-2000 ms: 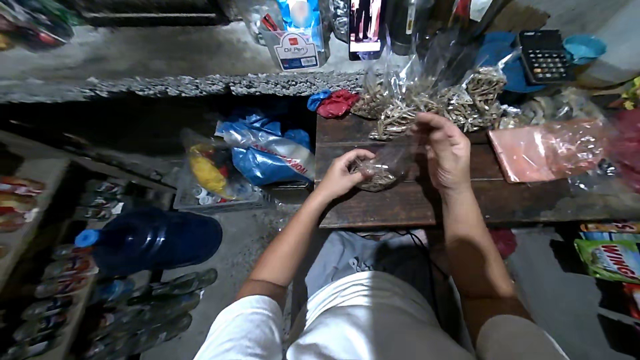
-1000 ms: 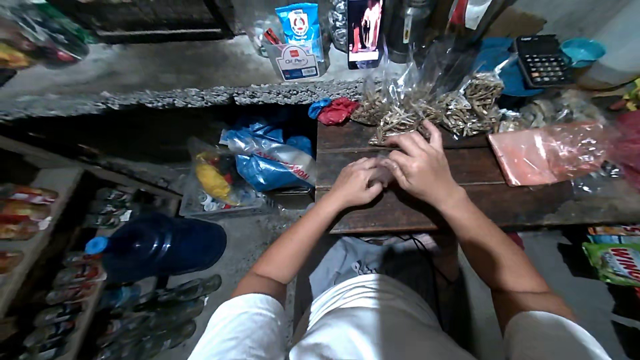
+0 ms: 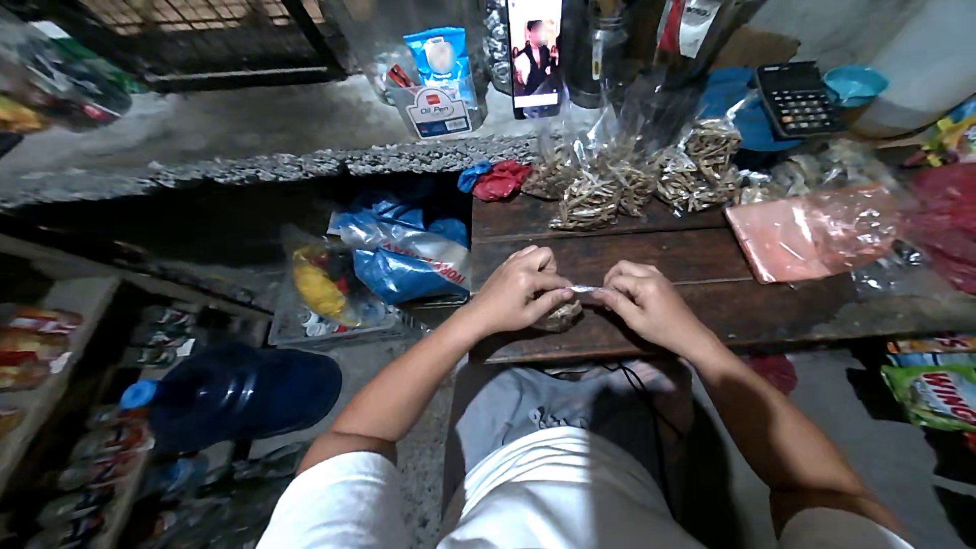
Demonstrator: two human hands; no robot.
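Between my hands, a small clear plastic bag [image 3: 561,316] with brownish contents rests low over the dark wooden table [image 3: 671,259]. Its twisted neck is stretched sideways: my left hand [image 3: 526,288] pinches one end, my right hand [image 3: 648,303] the other. Beyond them, several clear bags of small dried fish [image 3: 591,200] stand at the table's back edge. A red plastic bag [image 3: 502,180] and a bit of blue plastic lie to their left. A stack of pinkish plastic bags [image 3: 801,232] lies on the right part of the table.
A concrete ledge [image 3: 267,137] behind carries a lit phone [image 3: 535,61], a plastic pen box [image 3: 438,110] and jars. A calculator [image 3: 799,99] and turquoise bowl [image 3: 855,84] are back right. Left below are a crate [image 3: 335,335], a blue water jug [image 3: 244,393] and bottles.
Two seconds ago my right hand was raised and apart from my left; now both grip the small bag's neck. Since one second ago, my hands have moved apart, with the neck pulled out between them.
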